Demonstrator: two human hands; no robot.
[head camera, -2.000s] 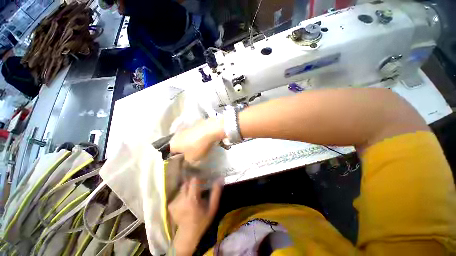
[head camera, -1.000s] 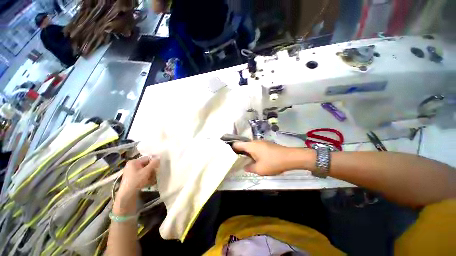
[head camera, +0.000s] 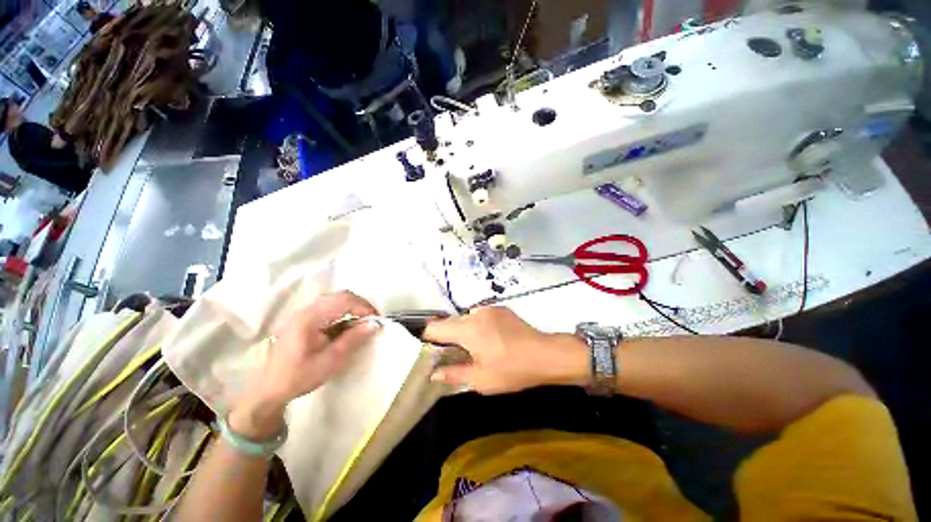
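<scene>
A beige bag body (head camera: 352, 423) with a narrow yellow binding lies across the front left of the white table and hangs over its edge. My left hand (head camera: 306, 352) holds the cloth near its upper edge. My right hand (head camera: 490, 350) holds the cloth corner by a short grey-brown edge strip (head camera: 413, 320), which spans between my two hands. The fingertips are partly hidden in the cloth. The presser foot and needle area (head camera: 495, 273) is behind my right hand, apart from the cloth edge I hold.
Red-handled scissors (head camera: 610, 265) lie beside the needle area, with dark snips (head camera: 730, 261) and a purple item (head camera: 621, 199) further right. The white sewing machine (head camera: 653, 143) spans the back. A bundle (head camera: 92, 408) of beige pieces is at left. A person (head camera: 46, 148) is far left.
My left hand has moved right and up along the cloth, close to my right hand. My right hand has shifted slightly left and down in view. The cloth edge is now held between both.
</scene>
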